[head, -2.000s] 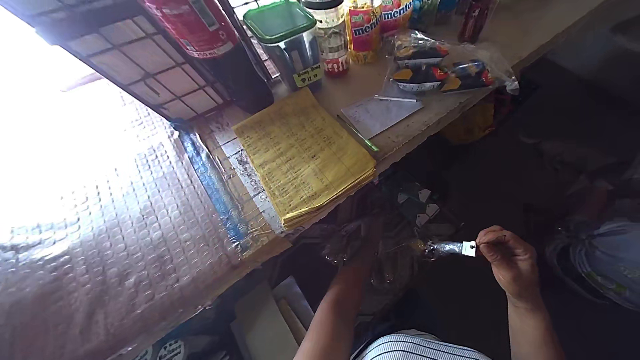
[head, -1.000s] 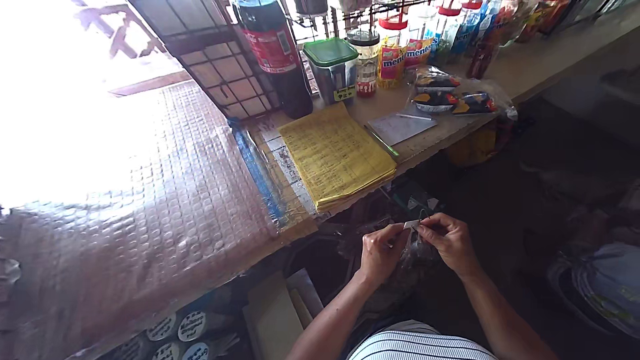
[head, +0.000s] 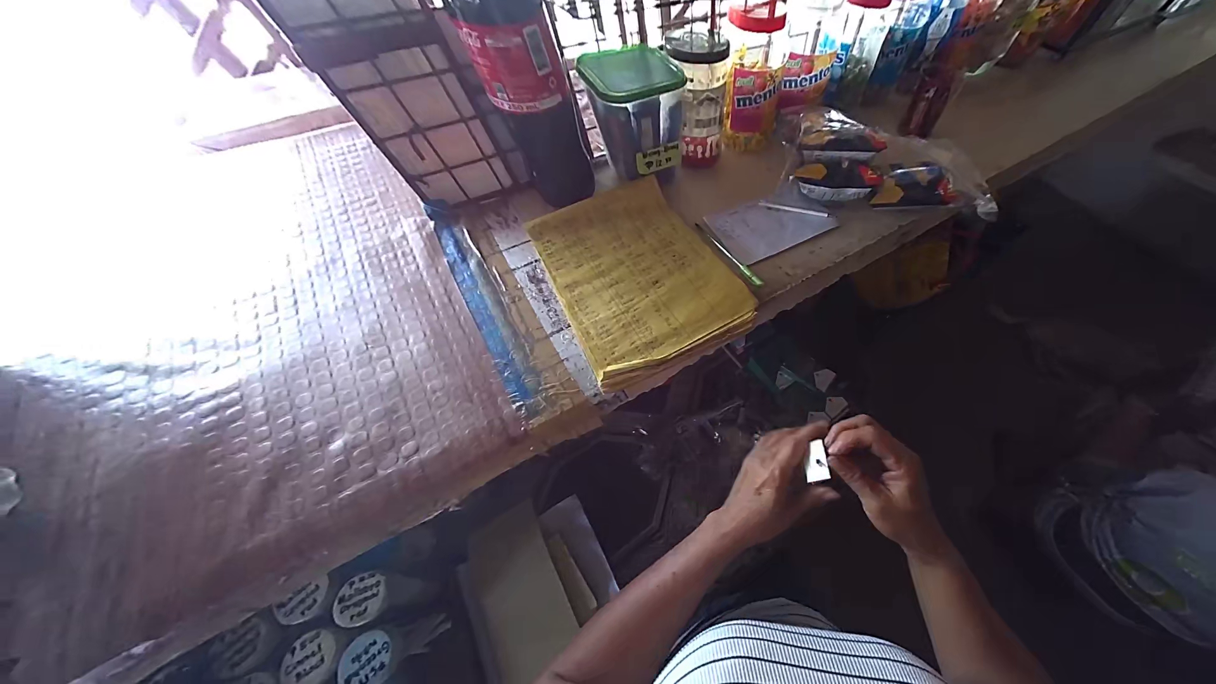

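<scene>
Below the counter edge, my left hand [head: 777,480] grips a small white tag [head: 817,462] with a dark spot or hole in it. My right hand [head: 879,475] touches the tag's right side with pinched fingertips. What hangs from the tag is hidden. Several small pale tags [head: 825,380] show in the dark just beyond my hands. On the counter lies a stack of yellow handwritten paper [head: 646,275], with a green pen [head: 731,256] along its right side and a white sheet [head: 765,233] further right.
A cola bottle [head: 522,104], a green-lidded container [head: 632,114] and Mentos jars [head: 755,85] line the wire grille. Packets in a plastic bag [head: 845,176] lie at the right. A plastic-covered counter [head: 285,332] spans the left. Round lids [head: 361,598] and boards [head: 522,589] are below.
Two seconds ago my right hand held the white tag with a clear plastic piece, away from my left arm. My hands have since come together at the tag.
</scene>
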